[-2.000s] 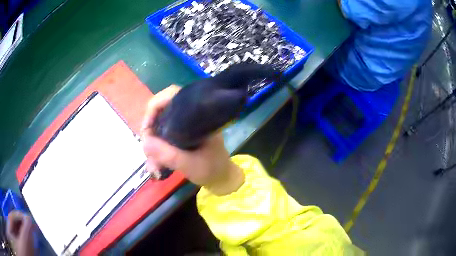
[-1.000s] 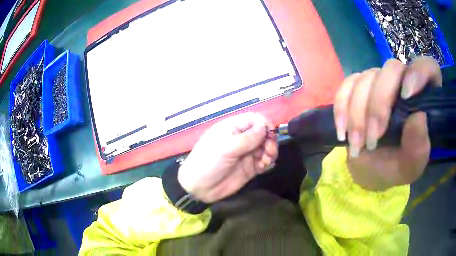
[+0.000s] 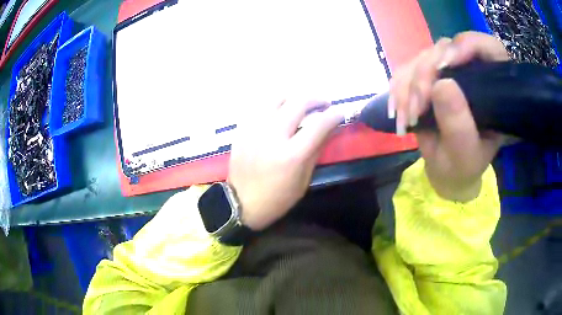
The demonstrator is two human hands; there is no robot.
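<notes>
The white display panel (image 3: 203, 74) lies on the red fixture board (image 3: 351, 151). My right hand (image 3: 440, 101) grips the black electric screwdriver (image 3: 511, 95), tilted nearly flat, its nose at the panel's near right corner. My left hand (image 3: 277, 160) lies over the panel's near edge, thumb and fingers reaching toward the screwdriver nose. Whether its fingertips hold a screw or bracket cannot be made out. The screwdriver bit's tip is too small and blurred to see clearly. A smartwatch (image 3: 217, 209) is on my left wrist.
The left parts bin (image 3: 31, 123) and narrow screw bin (image 3: 75, 83) stand left of the board. The right parts bin (image 3: 517, 27) is at the upper right, partly behind my right hand. A lower blue bin (image 3: 92, 243) shows below the green bench edge (image 3: 80, 212).
My view has swung from the right bin to the panel. My left hand came into view, met the screwdriver nose off the panel's near edge, then both moved onto the near right corner.
</notes>
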